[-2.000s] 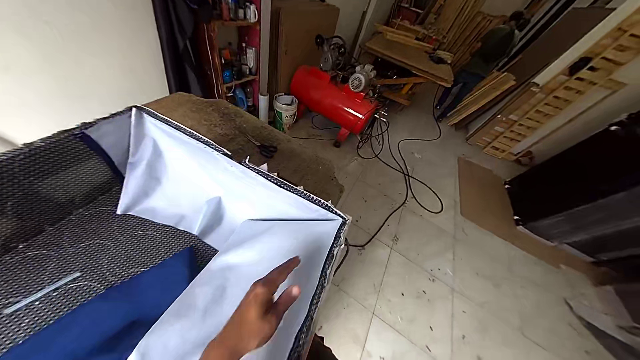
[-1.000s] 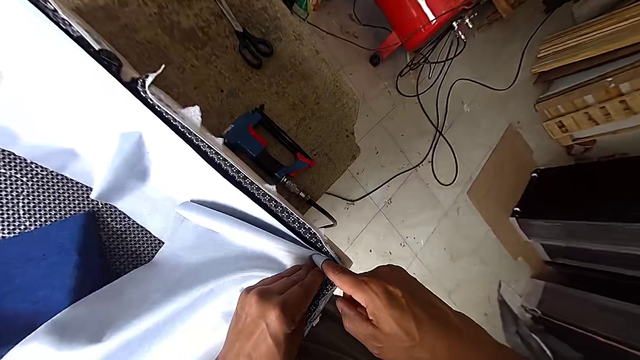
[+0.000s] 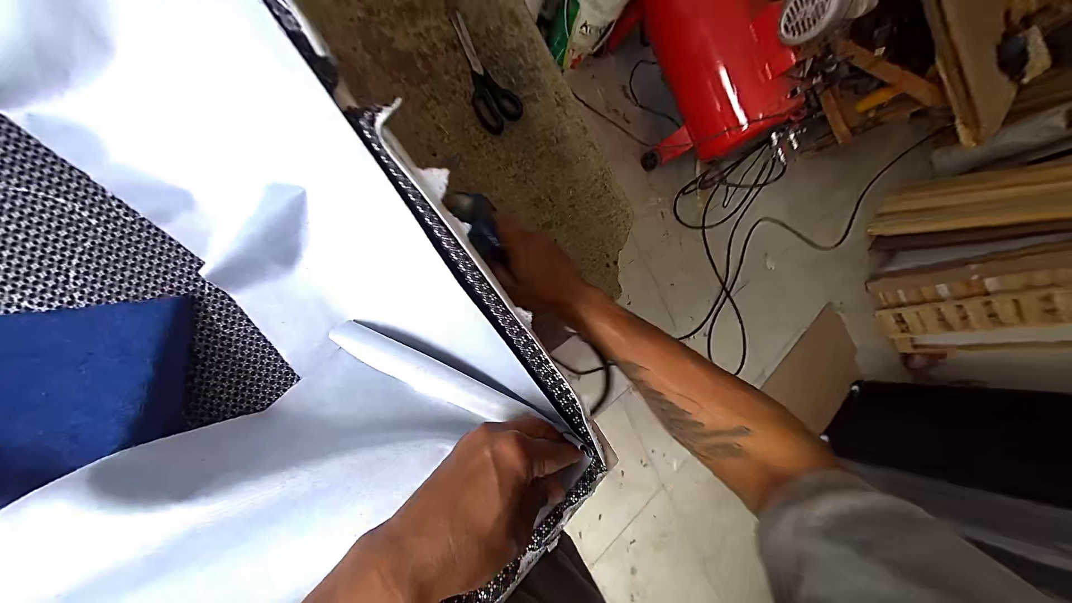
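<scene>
My left hand (image 3: 481,502) pinches the folded corner of a white fabric lining (image 3: 360,251) against the patterned, dark-edged border (image 3: 469,260) of an upholstered piece. A rolled pleat of the lining runs up and left from those fingers. Beyond the border, my right hand (image 3: 532,268) is closed around a dark pneumatic staple gun (image 3: 481,230), blurred and partly hidden by the edge. Black-handled scissors (image 3: 494,100) lie on the brown worn surface above it. A blue fabric block (image 3: 92,377) rests at the left on black-and-white woven fabric (image 3: 84,226).
A red air compressor (image 3: 712,75) stands at the top, with black hoses (image 3: 737,251) looping over the tiled floor. Stacked wooden boards (image 3: 971,201) are at the right, above a black upholstered item (image 3: 955,427). A cardboard sheet (image 3: 812,368) lies on the floor.
My right hand has left the corner and moved up beyond the border, where it has taken hold of the staple gun that lay there. My left hand remains at the corner.
</scene>
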